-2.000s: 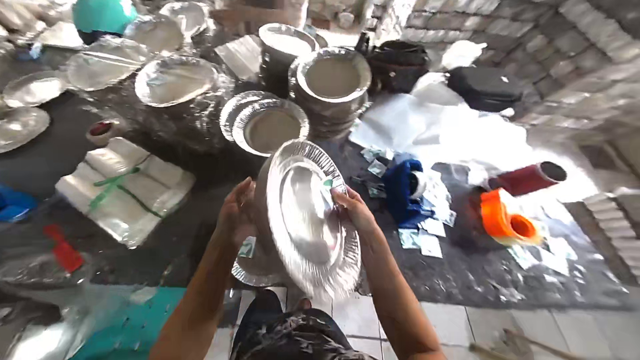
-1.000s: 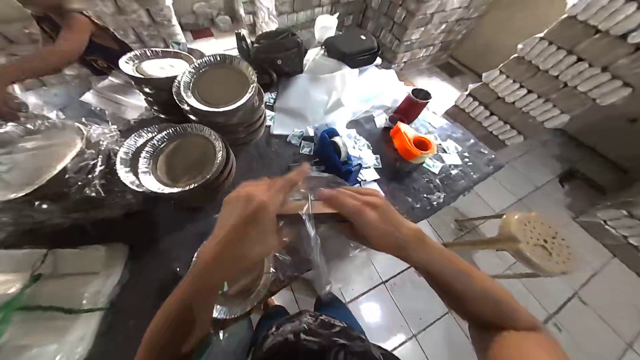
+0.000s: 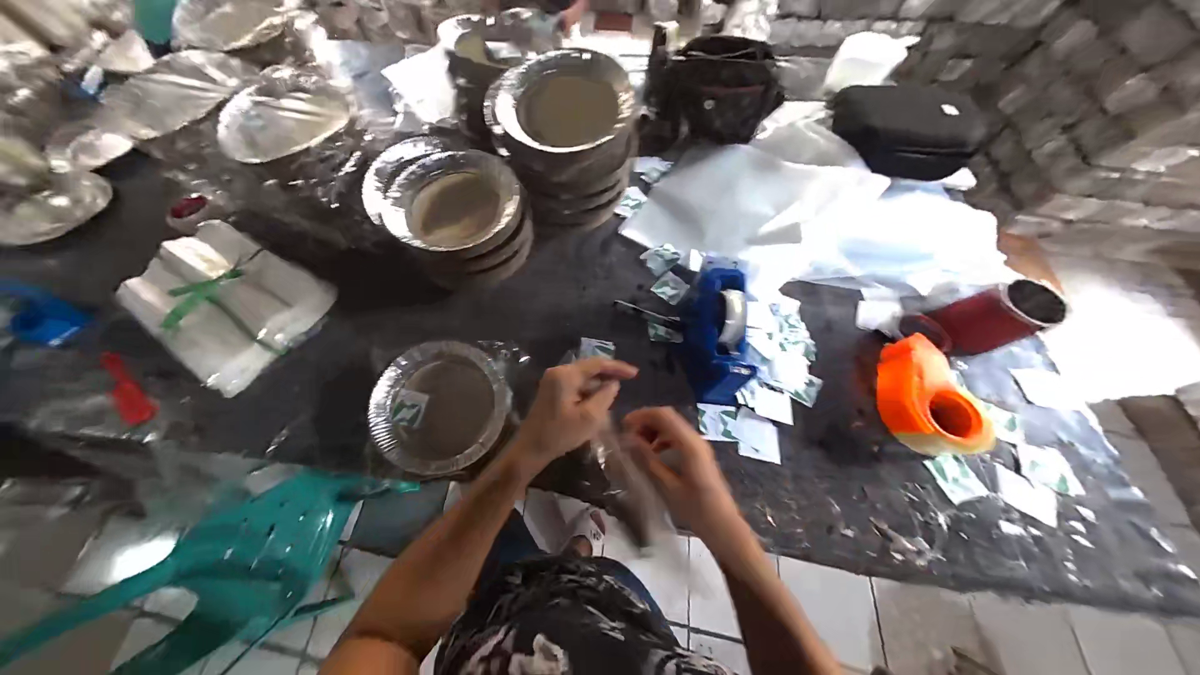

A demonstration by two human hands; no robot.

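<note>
My left hand (image 3: 574,408) is raised over the table's front edge, its fingers bent together near a small printed label (image 3: 597,349). Beside it, my right hand (image 3: 673,459) has curled fingers. A blurred clear plastic film (image 3: 619,478) hangs between the two hands; which hand grips it is not clear. To the left lies a round foil container (image 3: 441,408) with a label on it. A blue tape dispenser (image 3: 720,333) with a tape roll stands to the right, among scattered printed labels (image 3: 786,352).
Stacked foil containers (image 3: 562,103) stand behind, beside a second stack (image 3: 459,211). A tied plastic bundle (image 3: 230,300) lies left. Right are an orange tape dispenser (image 3: 928,398), a red cylinder (image 3: 984,319) and a black case (image 3: 905,131). A green plastic chair (image 3: 272,534) is front left.
Two seconds ago both hands held a foil container; one second ago they were close together at clear plastic. They are now slightly apart. The view has swung right and back.
</note>
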